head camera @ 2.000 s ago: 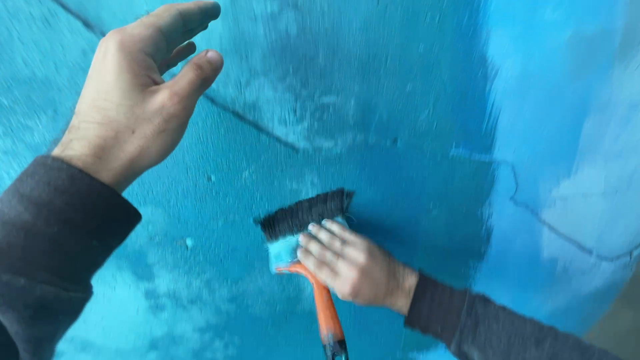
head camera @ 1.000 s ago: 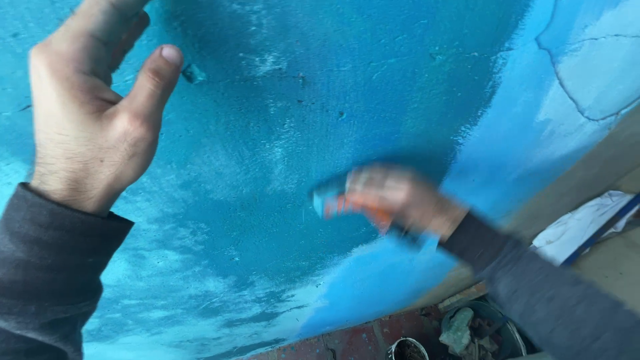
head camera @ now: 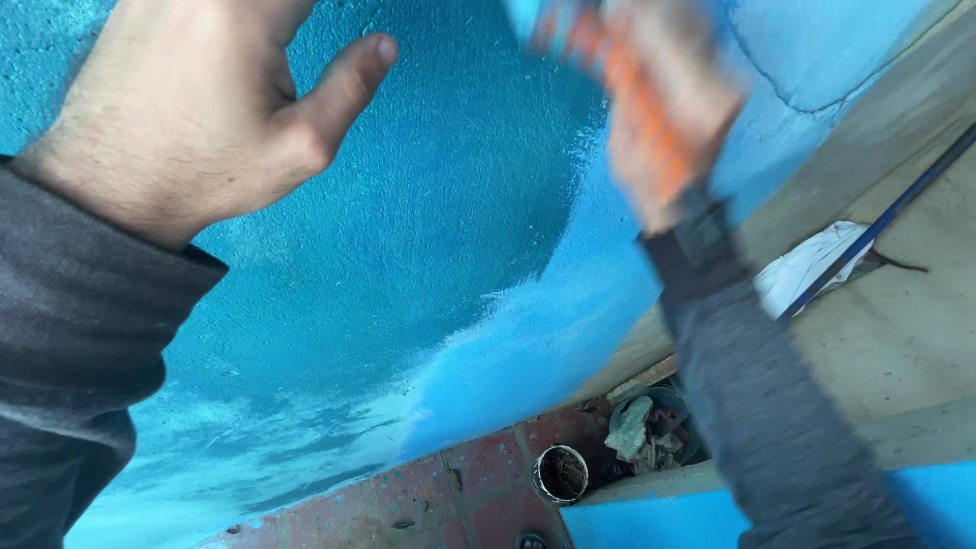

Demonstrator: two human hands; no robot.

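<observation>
My right hand (head camera: 675, 99), blurred, grips the orange handle of a wide paintbrush (head camera: 587, 46) near the top of the view, against a wall (head camera: 427, 198) painted in dark teal and lighter blue. Part of the brush head is cut off by the upper edge, and its bristles cannot be made out. At the upper left, my left hand (head camera: 206, 114) is raised in front of the teal paint, thumb apart, holding nothing; its fingertips lie outside the view. Whether it touches the wall cannot be told.
Red floor tiles (head camera: 488, 465) with paint spots run along the wall's foot. A small bucket (head camera: 560, 474) stands beside a larger container (head camera: 690, 427) of rags. A blue bar (head camera: 884, 225) crosses white cloth (head camera: 808, 263) at right. A low blue-painted ledge (head camera: 656, 518) is at the bottom.
My right hand has moved the brush up toward the top of the view. Its black bristles showed against the wall two seconds ago. The view has shifted toward the floor.
</observation>
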